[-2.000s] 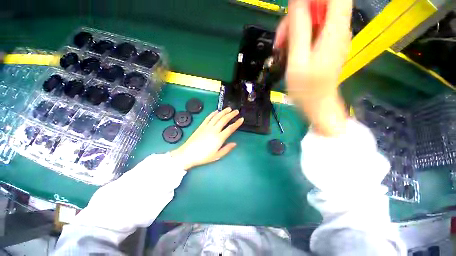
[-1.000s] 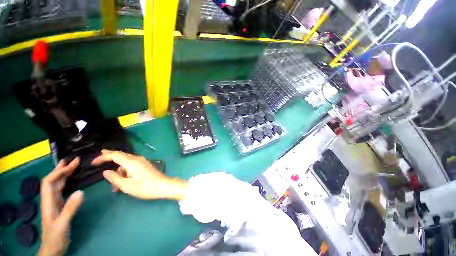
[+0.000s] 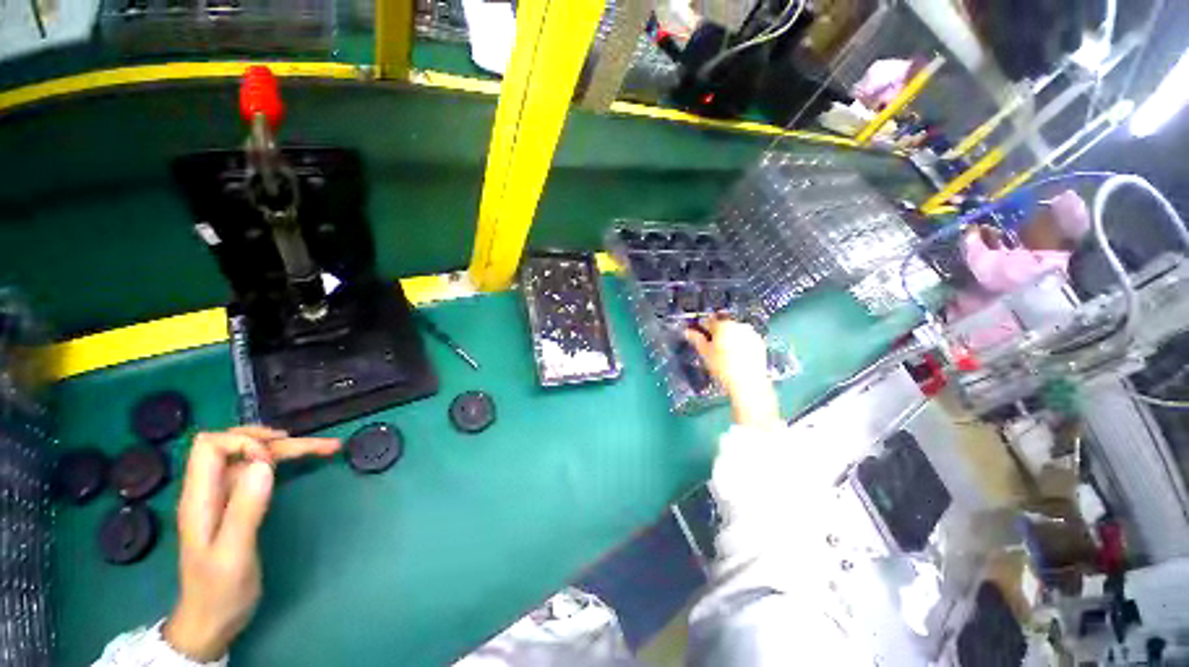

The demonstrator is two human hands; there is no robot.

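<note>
My left hand point(image 3: 224, 534) is empty, left of the press, its index fingertip at the edge of a round black housing point(image 3: 374, 447) on the green mat. Another housing point(image 3: 472, 412) lies to its right. My right hand point(image 3: 733, 362) reaches into the right blister tray point(image 3: 660, 341), fingertips at a dark round in a pocket; whether it grips one is hidden. The toggle press stands with its red handle point(image 3: 261, 97) up and its black nest point(image 3: 342, 370) showing no housing. Several housings point(image 3: 138, 470) lie loose at the left.
The parts box point(image 3: 571, 321) with silvery bits stands between press and tray. A thin tool point(image 3: 450, 341) lies right of the nest. A yellow post point(image 3: 532, 143) rises behind. Stacked clear trays point(image 3: 822, 228) and a white-grey bench machine point(image 3: 835, 521) are at the right.
My right hand has moved from the nest to the right tray. My left hand has come off the nest to its front left. A housing now shows in front of the nest. The view has shifted.
</note>
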